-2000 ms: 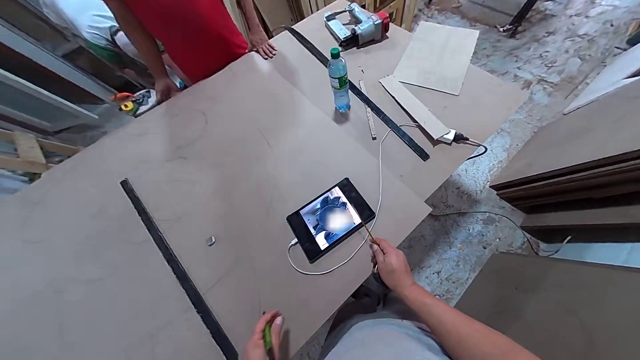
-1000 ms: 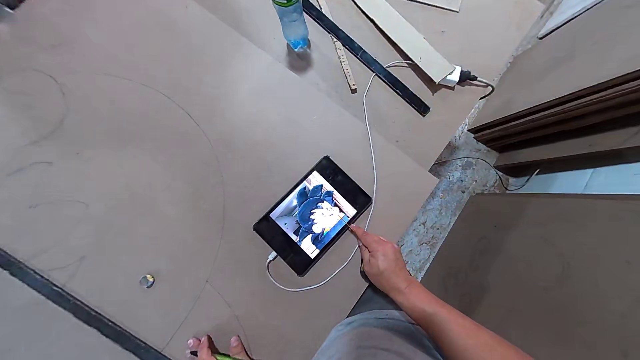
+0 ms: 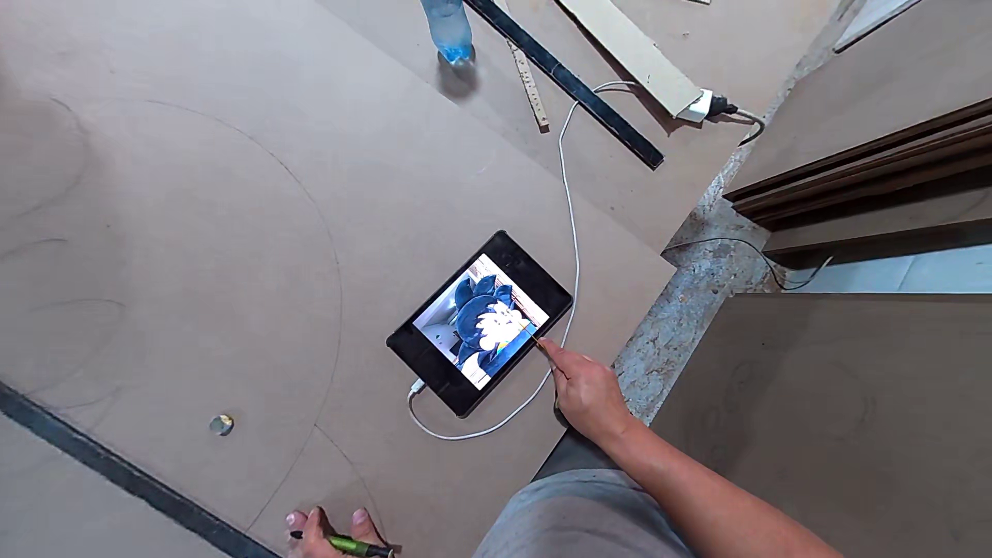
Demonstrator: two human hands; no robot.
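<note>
A black-framed tablet [image 3: 480,324] lies on the large brown board [image 3: 232,232], its lit screen showing a dark blue petalled shape around a white one. My right hand [image 3: 589,391] is at the tablet's lower right edge, a thin pointed tool between its fingers, the tip over the screen. At the bottom edge my left hand [image 3: 333,535], partly out of view, holds a green and black pen [image 3: 356,545] close to the board. Curved pencil lines run over the board. A small round metallic piece [image 3: 221,425] lies left of the tablet.
A white cable [image 3: 575,225] loops from the tablet to a plug under a pale strip [image 3: 635,54]. Near it are a dark bar [image 3: 573,84], a folding rule [image 3: 528,89] and a plastic bottle [image 3: 449,31]. Another dark bar [image 3: 116,469] crosses at lower left. Stacked panels [image 3: 876,178] stand at right.
The view has tilted down and closer, so the person in red across the board is out of sight. My right hand stays at the tablet's edge.
</note>
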